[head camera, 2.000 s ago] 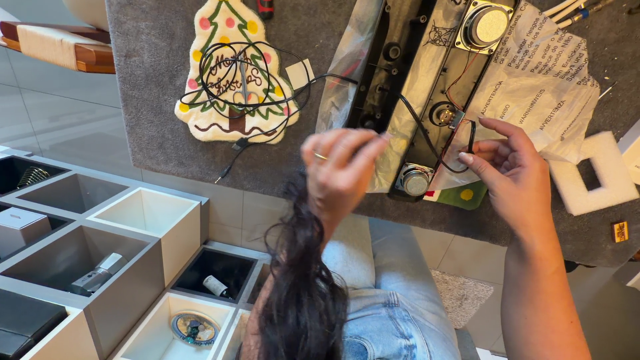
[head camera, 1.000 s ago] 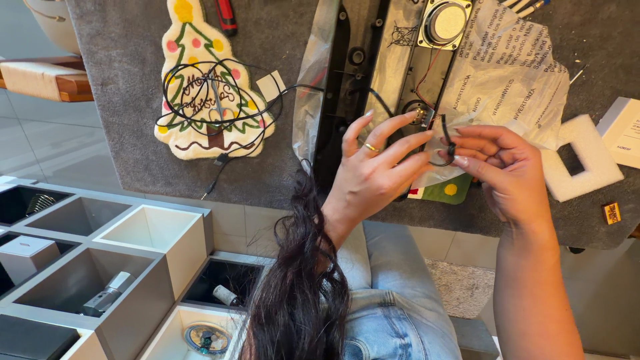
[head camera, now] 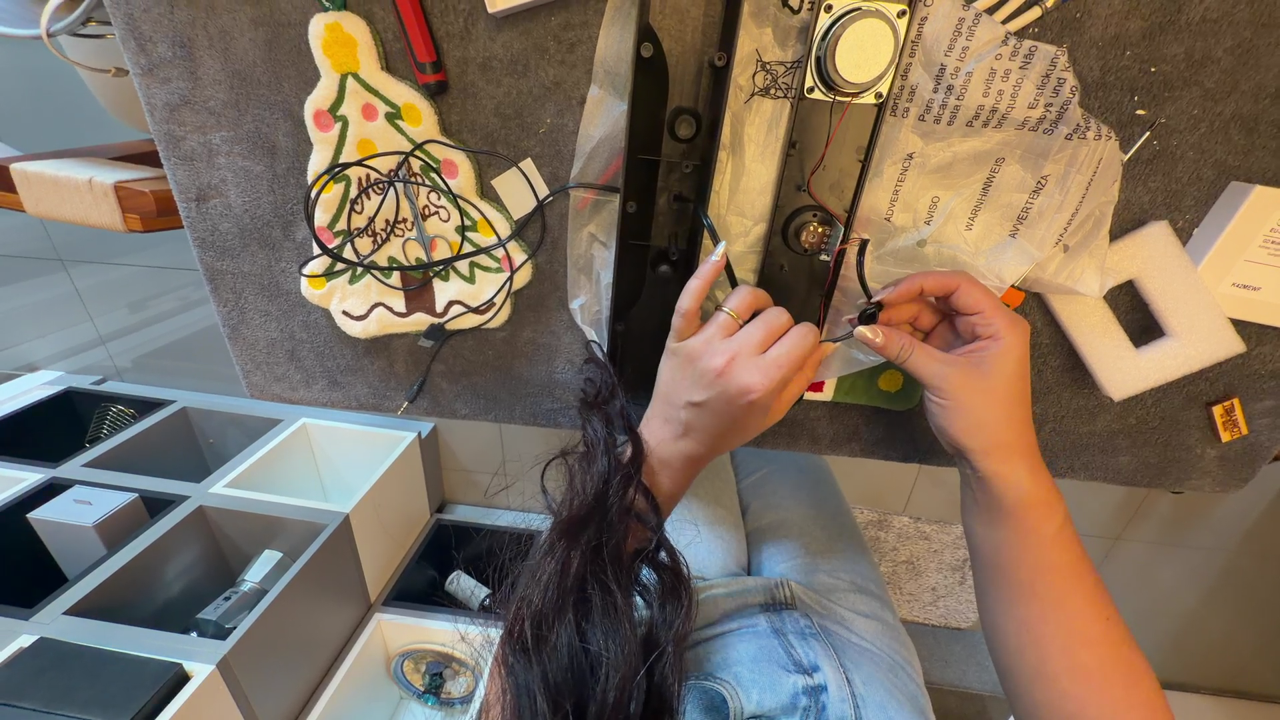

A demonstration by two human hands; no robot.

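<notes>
My right hand (head camera: 945, 345) pinches a knotted or looped part of a black cable (head camera: 862, 270) between thumb and fingers. Beside it, my left hand (head camera: 740, 355) lies over the lower part of the opened speaker housing, its fingertips near the same cable; whether it grips the cable is hidden. Under the hands, one black housing half (head camera: 800, 150) holds a square-framed speaker driver (head camera: 857, 50), thin red and black wires and a small round part (head camera: 808, 232). The other black half (head camera: 665, 200) stands to its left, and the cable passes through it toward a loose coil (head camera: 425, 265).
A Christmas-tree-shaped mat (head camera: 385, 130) lies under the coil, near a red and black tool (head camera: 420, 45). Printed plastic wrap (head camera: 960, 170) spreads beneath the housing. White foam (head camera: 1190, 330), a printed white box (head camera: 1245, 250) and a small wooden block (head camera: 1228, 420) are at right. Compartment shelving (head camera: 390, 430) stands lower left.
My left hand has moved right, over the housing and close to my right hand. My right hand now pinches the cable at a knot or loop. The view has shifted somewhat.
</notes>
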